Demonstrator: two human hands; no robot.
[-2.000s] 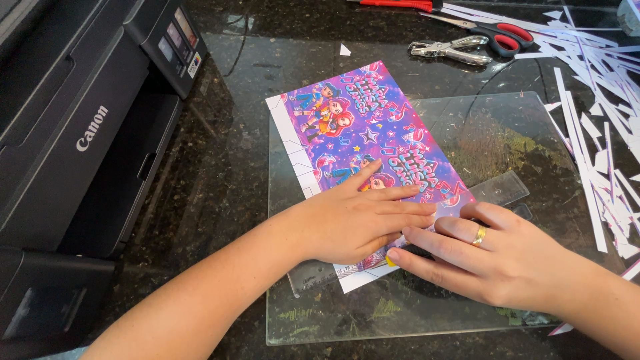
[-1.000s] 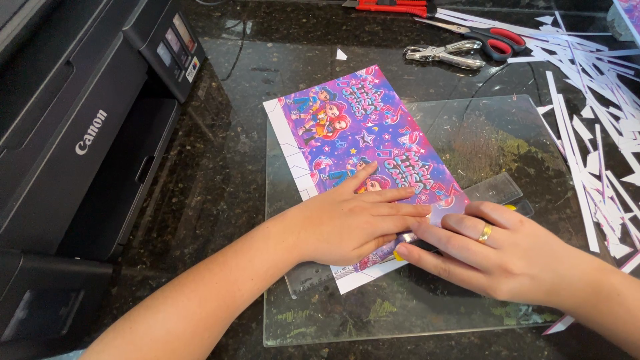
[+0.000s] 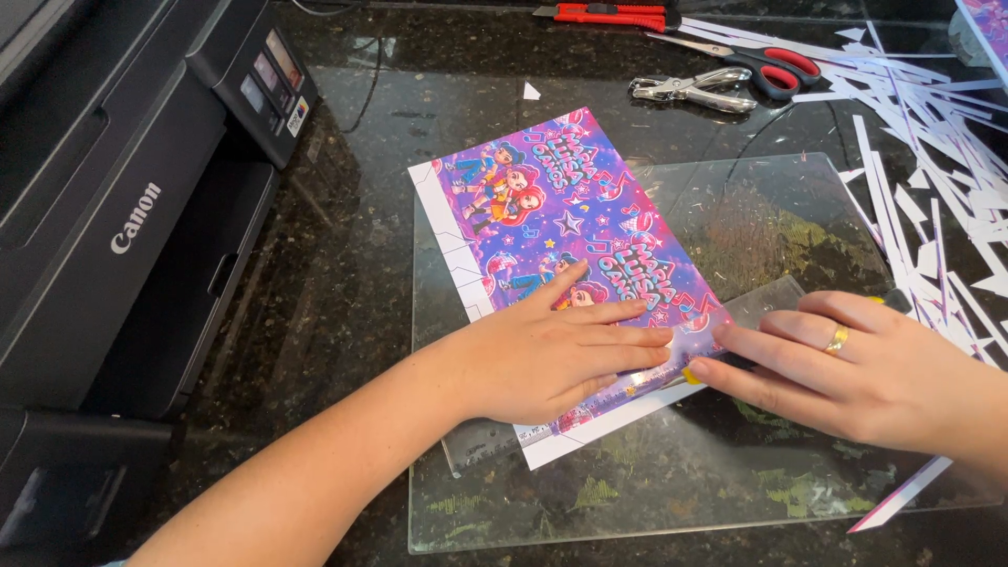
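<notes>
A printed purple and pink paper sheet (image 3: 543,236) with cartoon figures, lettering and a white margin lies on a glass board (image 3: 630,512). Across its lower part runs a clear plastic ruler (image 3: 488,453), which sticks out past both sides of the sheet. My left hand (image 3: 559,354) lies flat, fingers spread, pressing on the ruler and sheet. My right hand (image 3: 835,362) is closed around a utility knife (image 3: 693,376) with yellow parts, mostly hidden by the fingers. Its front end is at the ruler's lower edge, near the sheet's right side; the blade's contact is hard to see.
A black printer (image 3: 150,213) stands at the left. Toward the back lie a red utility knife (image 3: 610,14), scissors (image 3: 780,71) and a metal hole punch (image 3: 697,89). White paper strips (image 3: 898,213) are heaped at the right, and one strip (image 3: 902,494) lies by the board's lower right.
My right hand has shifted slightly right with the knife, along the ruler. My left hand has stayed in place on the ruler and sheet.
</notes>
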